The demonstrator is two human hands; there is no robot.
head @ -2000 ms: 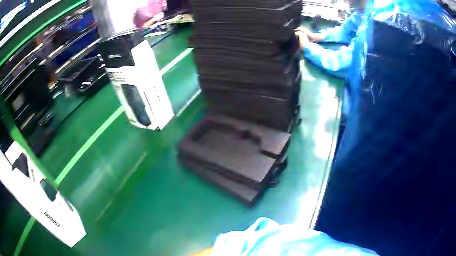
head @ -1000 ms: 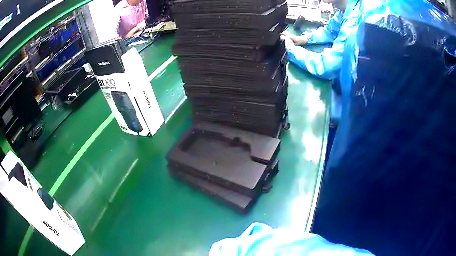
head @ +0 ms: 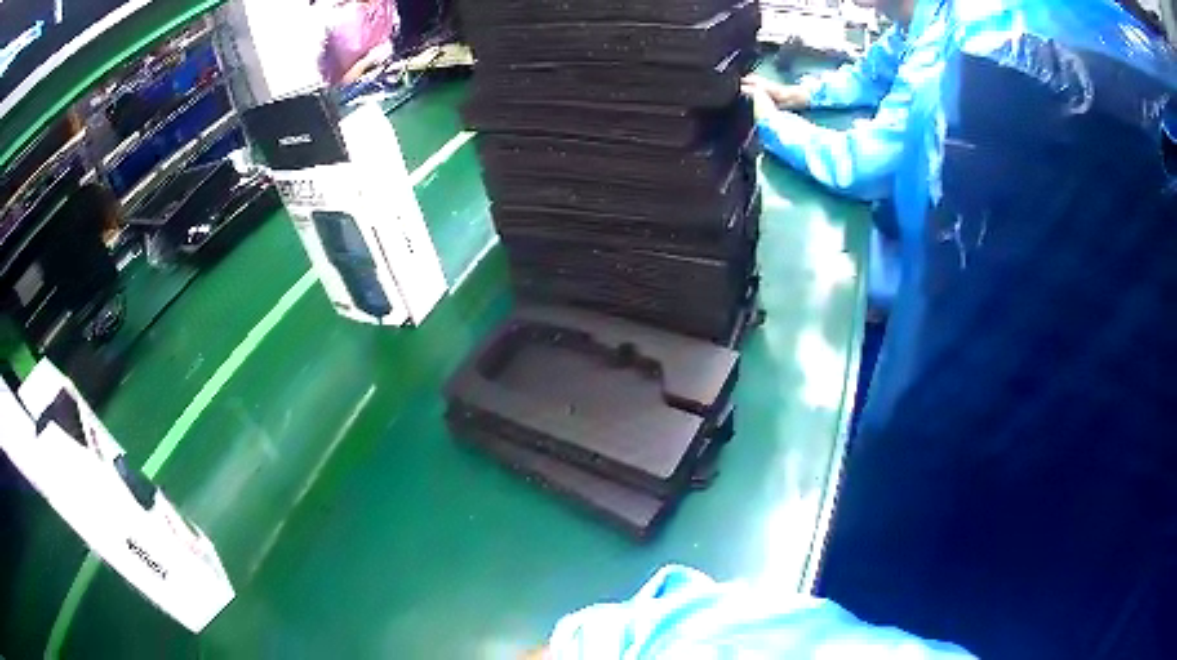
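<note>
Two dark foam trays (head: pixel 581 400) lie one on the other on the green bench, in the middle of the view. The top one has a device-shaped hollow, and it is empty. A tall pile of stacked foam trays (head: pixel 613 168) stands directly behind them. My light blue right sleeve shows at the bottom edge, but my right hand is cut off by the frame. My left hand is out of the picture.
A white retail box (head: pixel 362 232) stands left of the pile; another white box (head: pixel 116 503) leans at the far left. The green bench (head: pixel 349 516) runs under them. A person in light blue (head: pixel 852 148) reaches behind the pile. Blue film over something dark (head: pixel 1020 322) fills the right.
The view has shifted slightly, moving the boxes and trays together in the frame. The trays and boxes have kept their places on the bench.
</note>
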